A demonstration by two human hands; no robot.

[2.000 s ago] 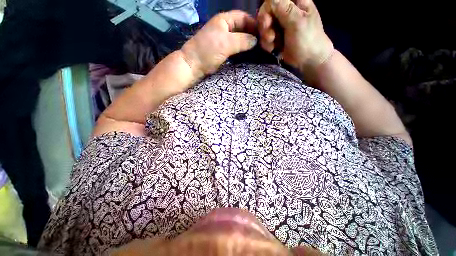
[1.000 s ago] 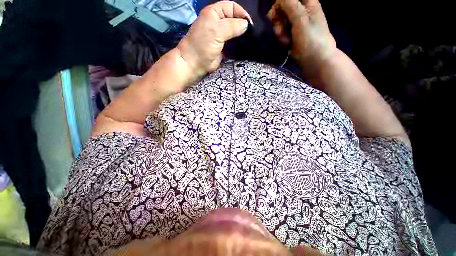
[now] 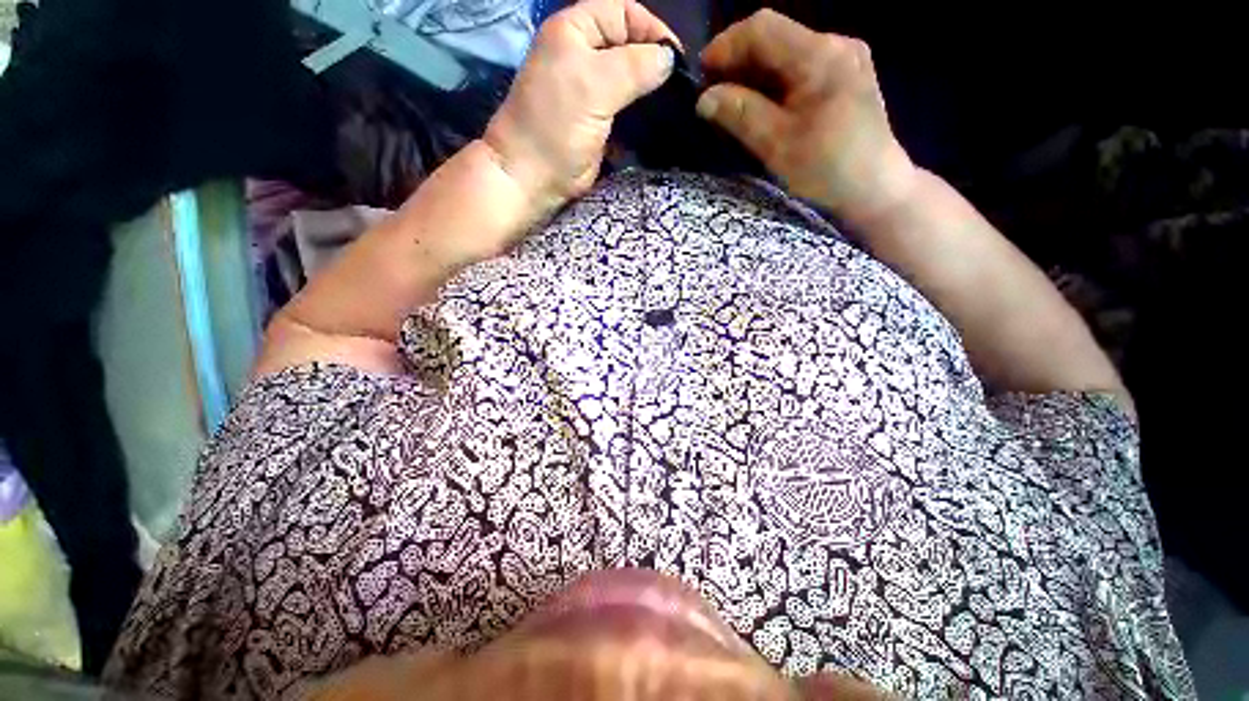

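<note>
A dark garment (image 3: 671, 130) lies between and below my hands at the top centre, its outline hard to make out. My left hand (image 3: 582, 89) pinches a small dark fold of the garment between thumb and forefinger. My right hand (image 3: 808, 110) is just to the right, thumb and forefinger a little apart, close to the fold's tip. Whether it holds a thread or a tool cannot be told.
Dark cloth (image 3: 123, 123) hangs at the left. Grey-blue crossed strips (image 3: 390, 44) lie beside a shiny pale bundle (image 3: 480, 30). Mauve and greyish cloth (image 3: 329, 230) lies beside my left forearm. A yellow bag (image 3: 34, 582) is at the left edge. Dark heaps fill the right.
My right hand has turned and come back towards the left hand after moving away. The pale strand seen below it one second ago no longer shows. My left hand keeps its pinch.
</note>
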